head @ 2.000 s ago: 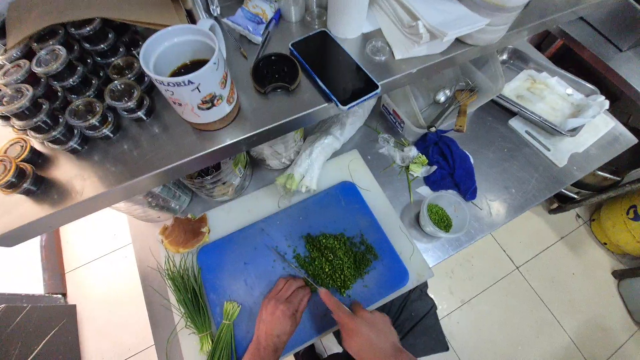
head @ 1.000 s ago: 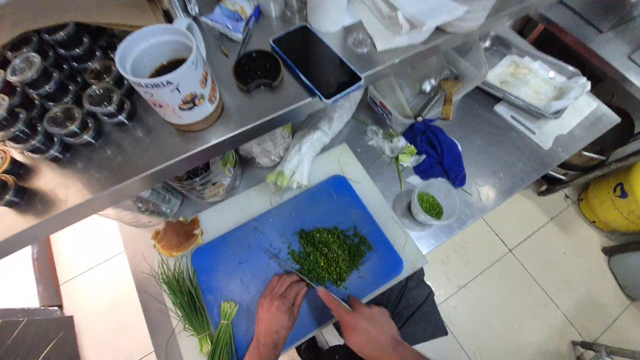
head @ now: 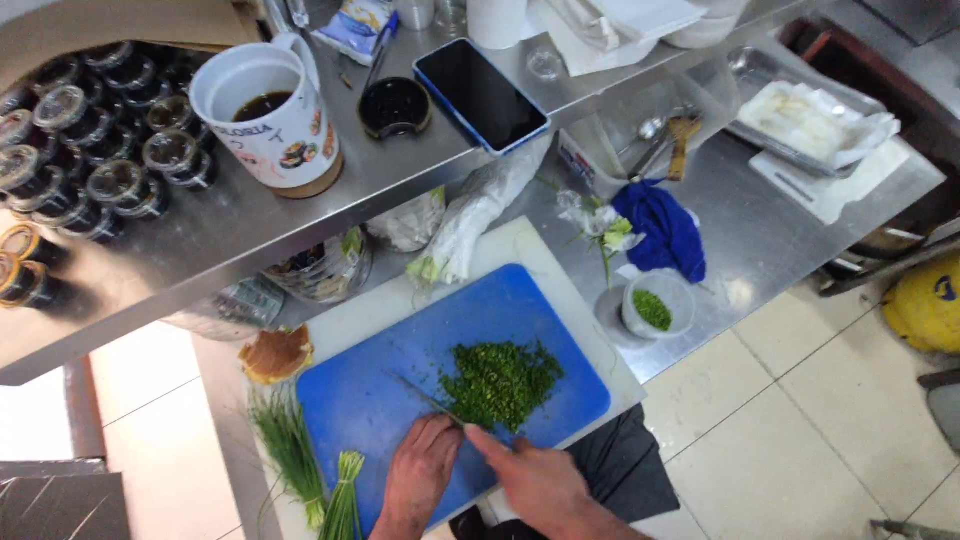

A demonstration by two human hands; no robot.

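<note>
My right hand (head: 536,476) grips a kitchen knife (head: 424,395), its blade pointing up and left over a blue cutting board (head: 382,356). Close beside the blade, my left hand (head: 424,461) has its fingers bent and touching or nearly touching the board; whether it holds something under the fingertips cannot be told. A pile of chopped green herbs, likely chives, (head: 499,379) lies just beyond the knife. Long uncut chives (head: 289,442) and a second bundle (head: 343,495) lie at the board's left edge. A clear plastic tub (head: 679,304) at the right holds chopped greens.
Beneath the blue board is a white board (head: 551,259). A raised steel shelf (head: 225,232) carries a mug (head: 289,142), a phone (head: 480,94) and several small lidded jars (head: 116,184). A blue cloth (head: 660,229), a bread-like piece (head: 277,354) and a metal tray (head: 780,139) rest around.
</note>
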